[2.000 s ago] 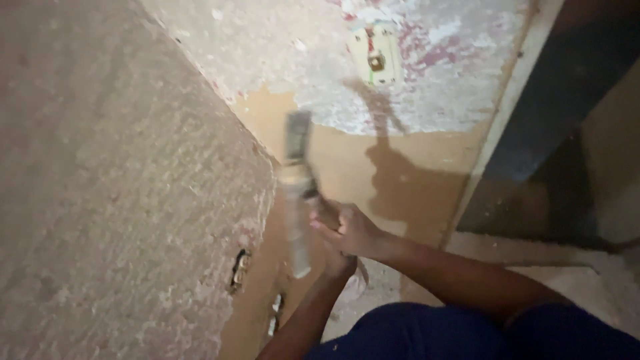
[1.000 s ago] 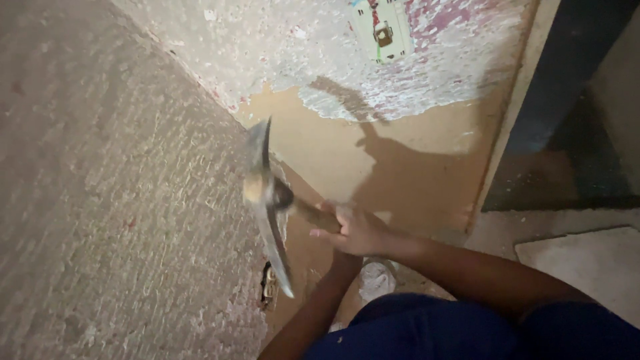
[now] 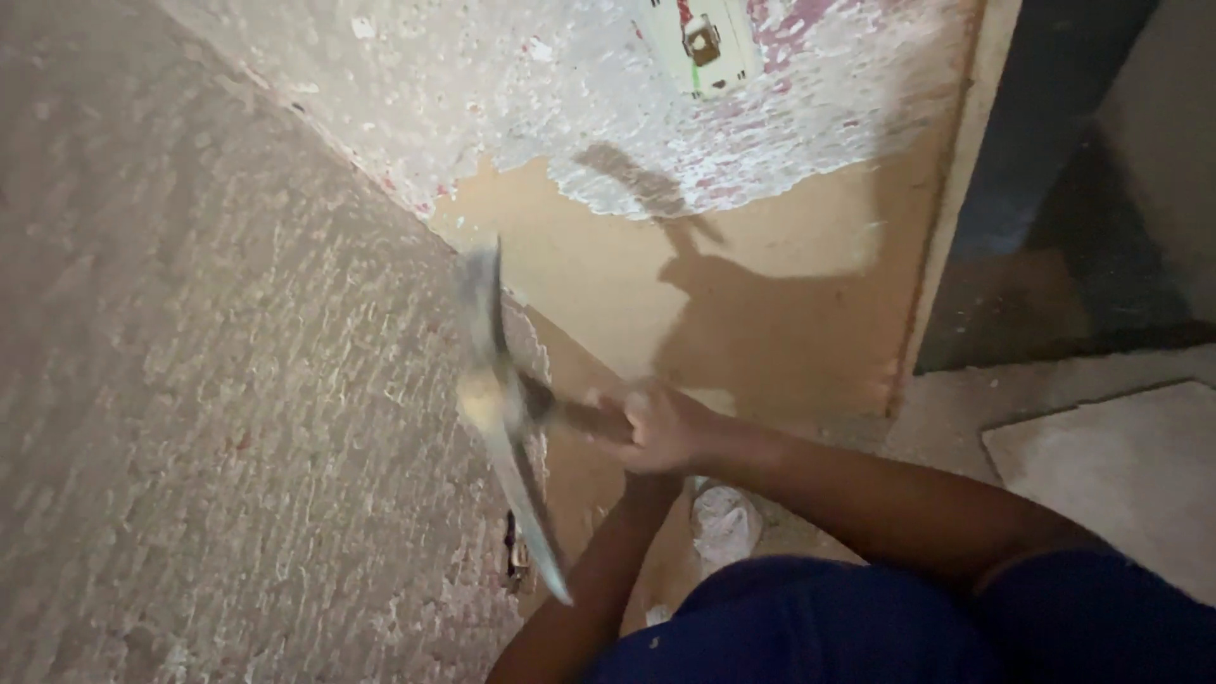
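Note:
A pickaxe (image 3: 518,456) with a metal head and a wooden handle is in front of the rough left wall (image 3: 237,399). One end of its head points up to the wall corner, the other down; motion blurs it. My right hand (image 3: 660,427) is closed around the handle. Just below it, my left hand (image 3: 655,483) is mostly hidden behind the right one, so its grip does not show. The facing wall has pitted grey plaster (image 3: 570,95) above and a smooth tan surface (image 3: 779,228) below, where the shadow of the pickaxe and my arms falls.
An uncovered electrical box (image 3: 703,47) with wires is set in the facing wall. Another wall opening (image 3: 516,551) is low on the left. A dark panel (image 3: 1026,228) stands at the right, above a pale floor slab (image 3: 1121,475). A whitish object (image 3: 725,522) lies below my hands.
The pickaxe head has swung from near the corner to in front of the left wall since the earliest frame, and its two ends now show more broadly. My right hand has stayed on the handle.

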